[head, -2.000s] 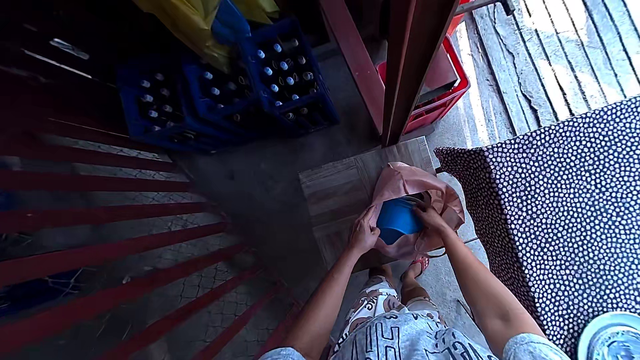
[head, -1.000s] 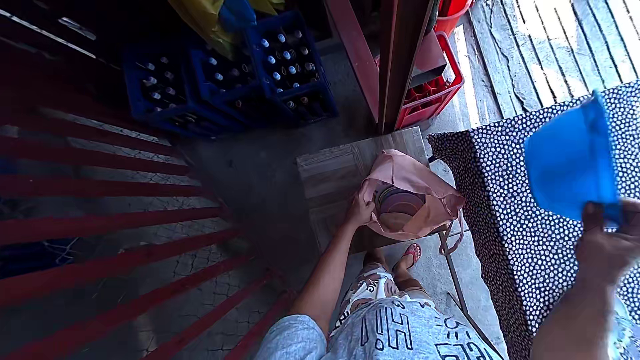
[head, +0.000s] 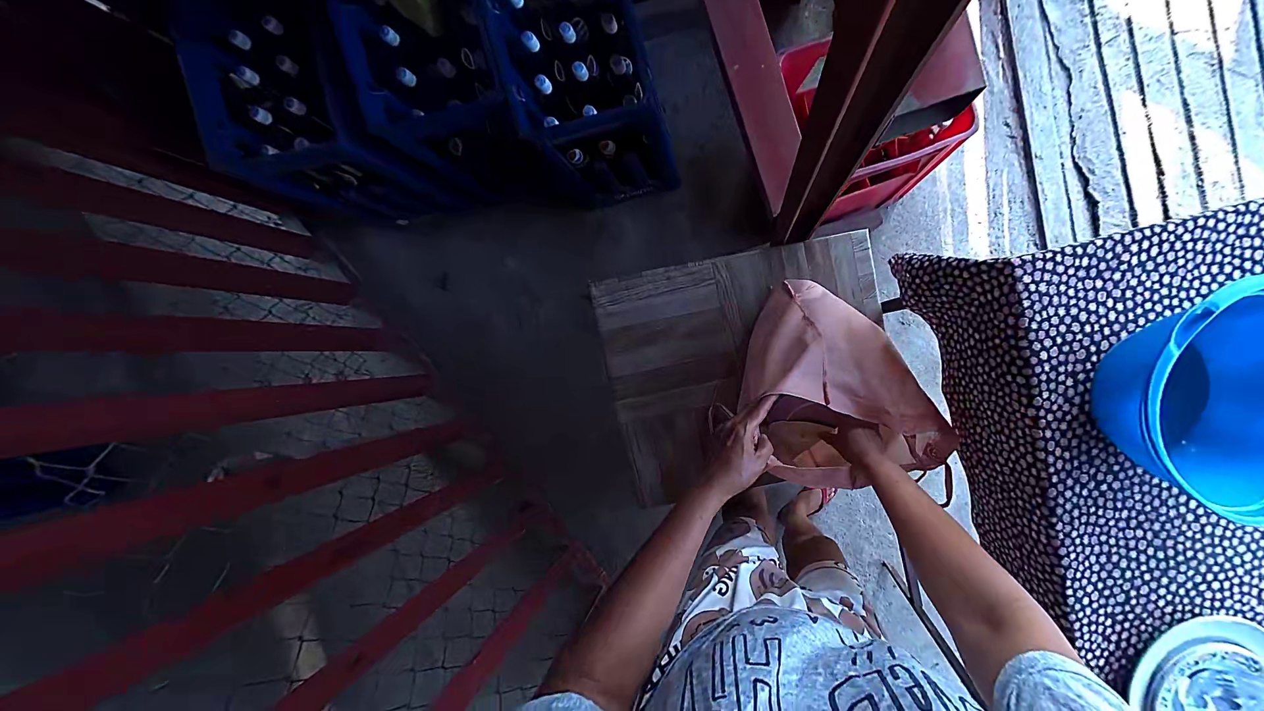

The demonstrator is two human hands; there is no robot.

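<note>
A pink cloth bag (head: 825,346) lies on a small wood-patterned table, its mouth turned toward me. The fingers of my left hand (head: 743,449) pinch the left edge of the bag's opening. My right hand (head: 861,444) reaches inside the bag, so its fingers are mostly hidden and I cannot tell what they touch. Something round and tan shows within the opening. On the patterned tablecloth to the right stands a blue plastic container (head: 1165,390), apart from both hands.
The small table (head: 662,336) stands before me. Blue crates (head: 592,128) of bottles are behind it, and a red crate (head: 913,173) sits by a dark red post (head: 849,109). Red slats (head: 217,410) run along the left. A white-rimmed round container (head: 1150,657) is at lower right.
The blue container, in the bag two seconds ago and in my right hand one second ago, now stands on the patterned cloth. My right hand has let go of it and moved back into the bag.
</note>
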